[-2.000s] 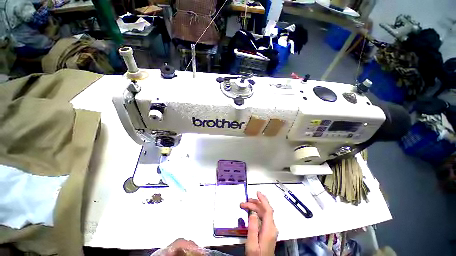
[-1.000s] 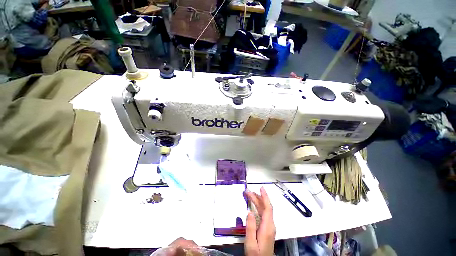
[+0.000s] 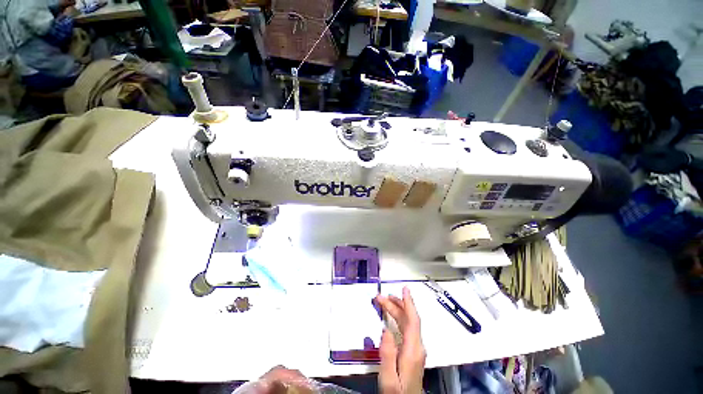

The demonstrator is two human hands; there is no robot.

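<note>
A smartphone (image 3: 354,308) lies flat on the white table under the arm of the white "brother" sewing machine (image 3: 331,169). Its screen is purple at the top and washed-out white below. My right hand (image 3: 401,342) is at the phone's right edge, fingers extended and a little apart, holding nothing; whether a fingertip touches the screen I cannot tell. My left hand (image 3: 284,377) is cut off by the bottom edge, beside clear crumpled plastic (image 3: 308,387); what it holds is hidden.
Khaki garment pieces (image 3: 69,185) heap at left with white fabric (image 3: 46,300). A light blue and white item (image 3: 264,269) lies by the needle. Black-handled snips (image 3: 459,310) and cut strips (image 3: 536,277) lie right of the phone. A person (image 3: 35,38) sits far left.
My right hand has shifted slightly up and left along the phone's edge since the oldest frame. The purple part of the screen looks different.
</note>
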